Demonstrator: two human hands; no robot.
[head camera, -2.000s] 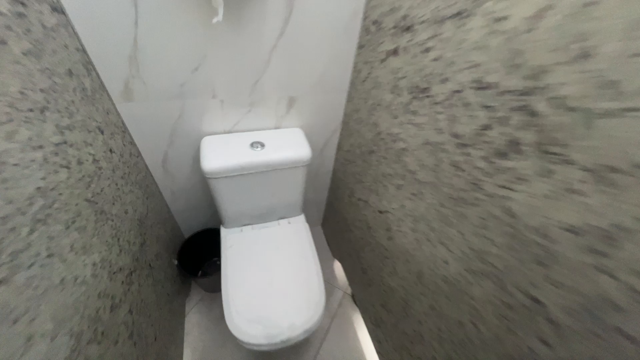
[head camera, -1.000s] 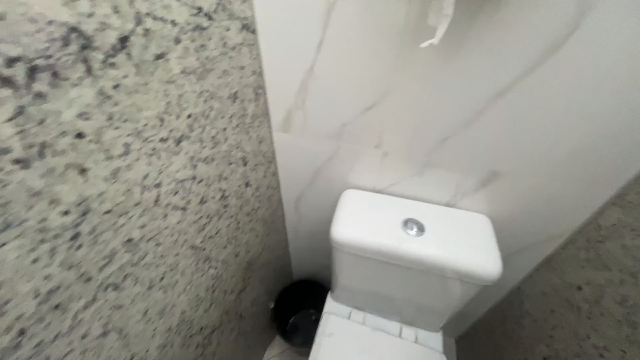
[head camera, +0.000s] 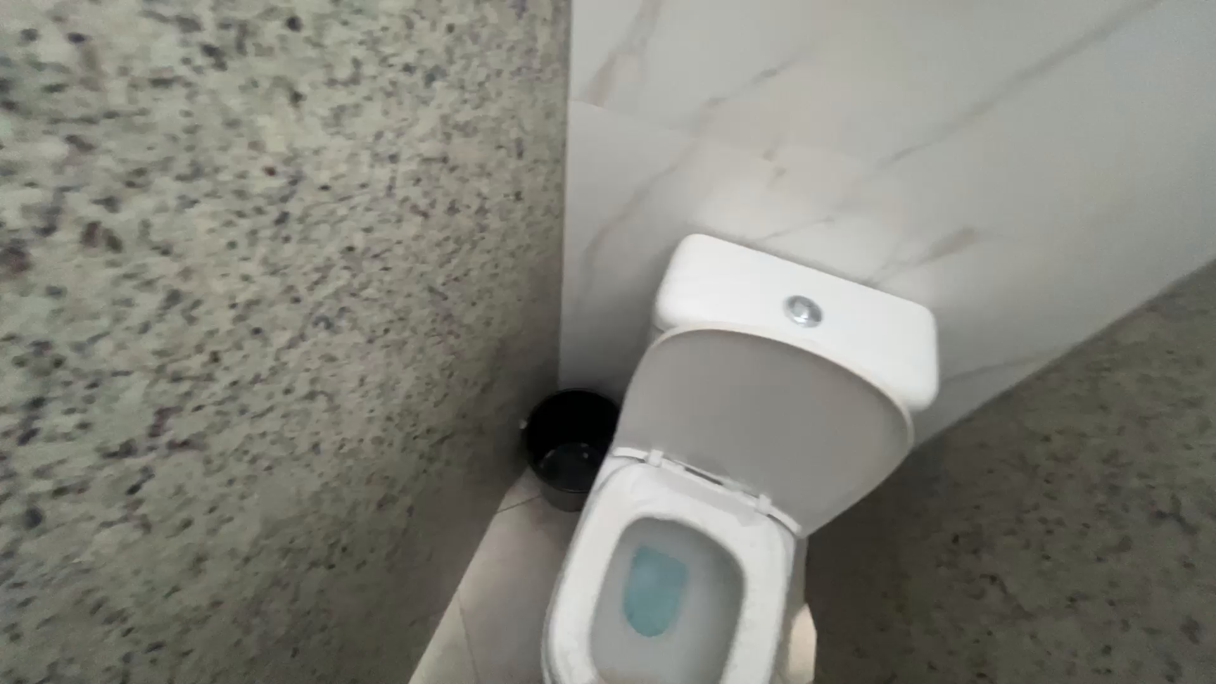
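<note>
Neither of my hands can be made out in the head view. A white toilet stands against the marbled wall, its lid (head camera: 769, 408) raised and leaning back on the cistern (head camera: 855, 323). The seat (head camera: 760, 579) lies flat on the bowl, and blue water (head camera: 654, 589) shows inside. A round metal flush button (head camera: 803, 311) is set in the cistern's top. The front of the bowl is cut off by the bottom edge of the view.
A black waste bin (head camera: 570, 446) stands on the tiled floor (head camera: 513, 589) to the left of the toilet. Speckled stone partitions rise close on the left (head camera: 285, 285) and right (head camera: 1026, 513). A small pale patch shows low beside the bowl's right side.
The toilet lid was down over the seat in the earlier frames and is now up against the cistern. The view has moved nearer and turned.
</note>
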